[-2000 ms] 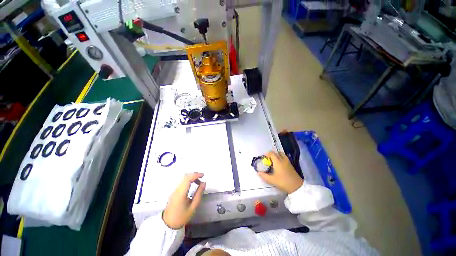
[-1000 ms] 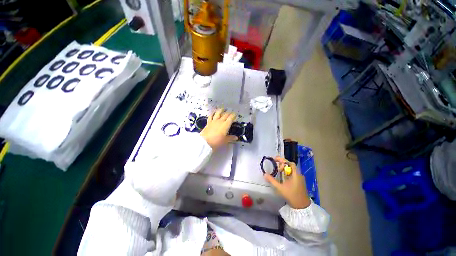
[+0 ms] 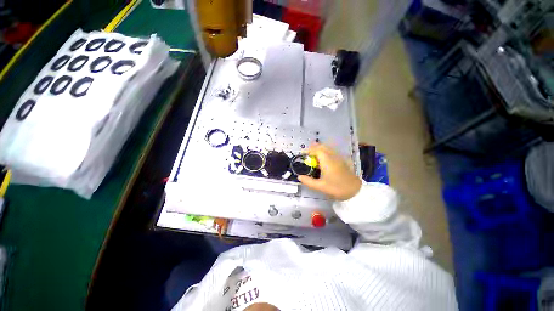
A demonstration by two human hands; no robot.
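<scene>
The black fixture (image 3: 277, 164) lies across the white press table near its front edge. A dark ring (image 3: 253, 161) sits in its left seat. My right hand (image 3: 333, 172) is at the fixture's right end, its fingertips on a black ring part (image 3: 301, 164). A small yellow piece (image 3: 311, 161) shows at the fingertips. Whether the ring is fully seated is hidden by the fingers. My left hand is not in view.
A loose dark ring (image 3: 217, 138) lies left of the fixture, a pale ring (image 3: 249, 68) farther back. The gold cylinder (image 3: 217, 27) stands at the back. A white scrap (image 3: 328, 98) lies right. Layered sheets (image 3: 61, 130) with black rings are left. The red button (image 3: 318, 219) is in front.
My right hand has brought the ring part from the table's right front to the fixture's right end. My left hand has left the fixture and the picture. The fixture is nearer the front edge.
</scene>
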